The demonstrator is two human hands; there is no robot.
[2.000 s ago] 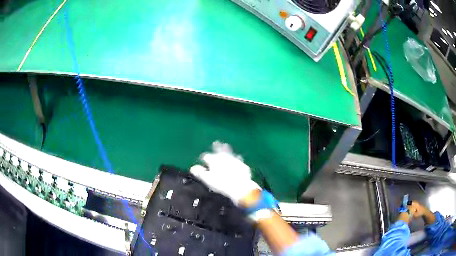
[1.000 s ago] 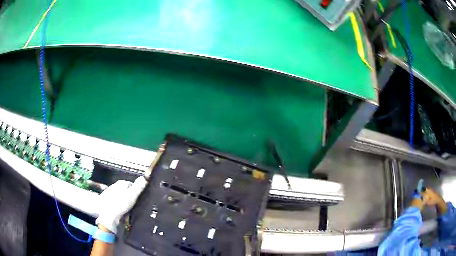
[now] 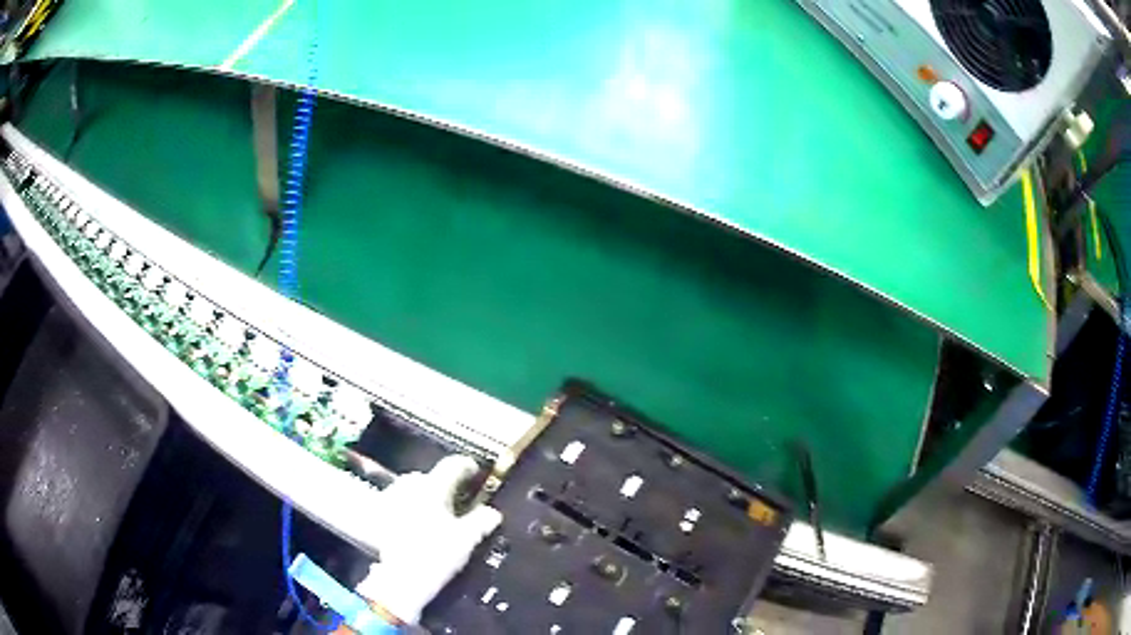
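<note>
A black pallet [image 3: 620,533] with small cutouts and clips lies across the conveyor rails, cut off by the lower edge. My left hand [image 3: 434,527], in a white glove with a light blue wrist strap [image 3: 332,598], is at the pallet's left edge, its fingers on the edge. A long row of green circuit boards [image 3: 186,341] lies on the conveyor to the left. My right hand is not in view.
Silver-white conveyor rails [image 3: 409,360] run from upper left to lower right. A black tote [image 3: 81,434] stands at left. A blue coiled cord [image 3: 294,186] hangs in front of the green bench [image 3: 521,75]. An air blower [image 3: 980,75] sits at upper right. Another person's hand [image 3: 1091,618] shows at lower right.
The view has swung left, so the bench and pallet sit further right and more of the board row shows. My left hand stays at the pallet's left edge.
</note>
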